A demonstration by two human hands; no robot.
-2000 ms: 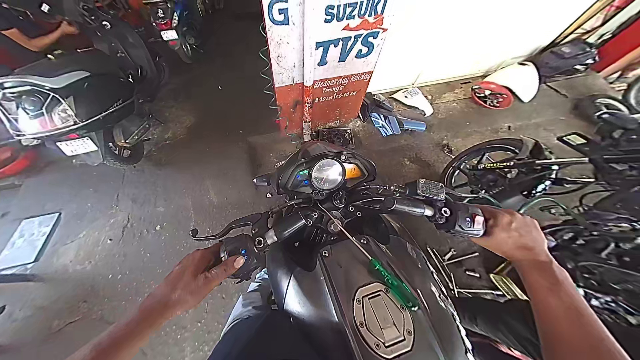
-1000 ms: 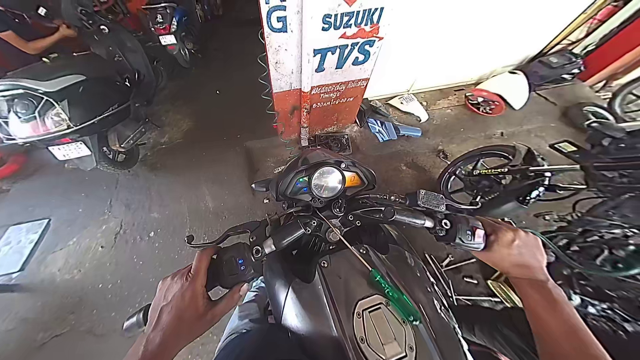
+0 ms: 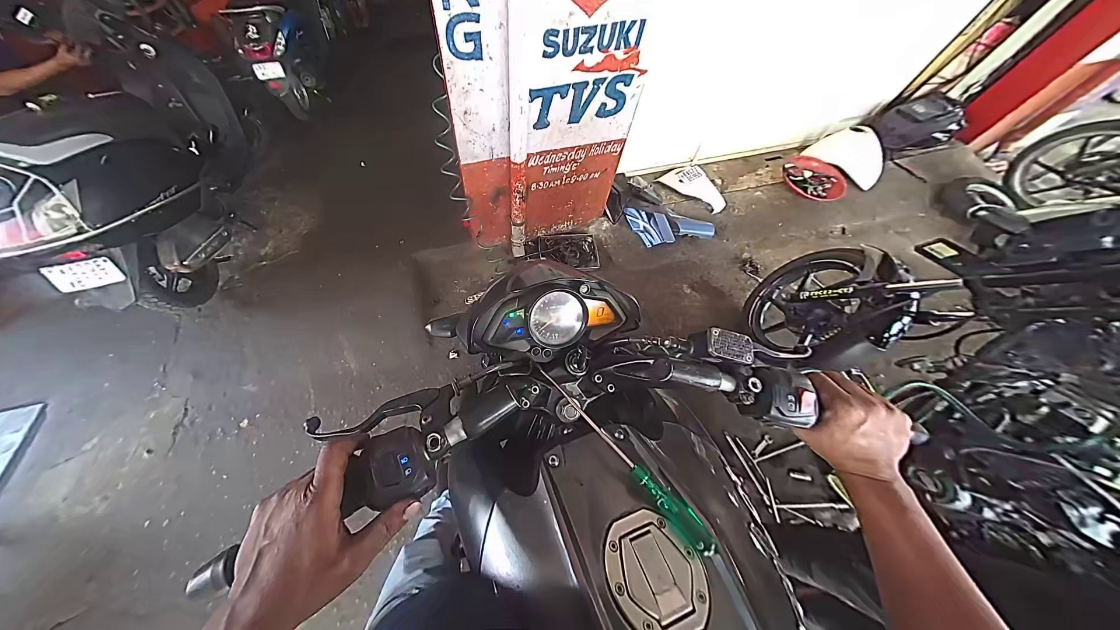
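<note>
My right hand is closed around the right handlebar grip, beside the switch housing. My left hand is at the left handlebar, its thumb and a finger spread around the left switch housing; the grip end shows beyond the hand. The clutch lever extends ahead of that hand. Between the hands, the lit instrument cluster faces me. A screwdriver with a green handle lies across the black fuel tank, beside the fuel cap, its shaft pointing to the handlebar centre.
A painted pillar stands ahead. At left is a parked scooter, with a person's hand behind it. A partly dismantled motorcycle and scattered tools are at right. A red bowl of parts sits by the wall.
My left hand has shifted on the left handlebar, from over the grip to around the switch housing, so the grip end now shows. My right hand stays on its grip.
</note>
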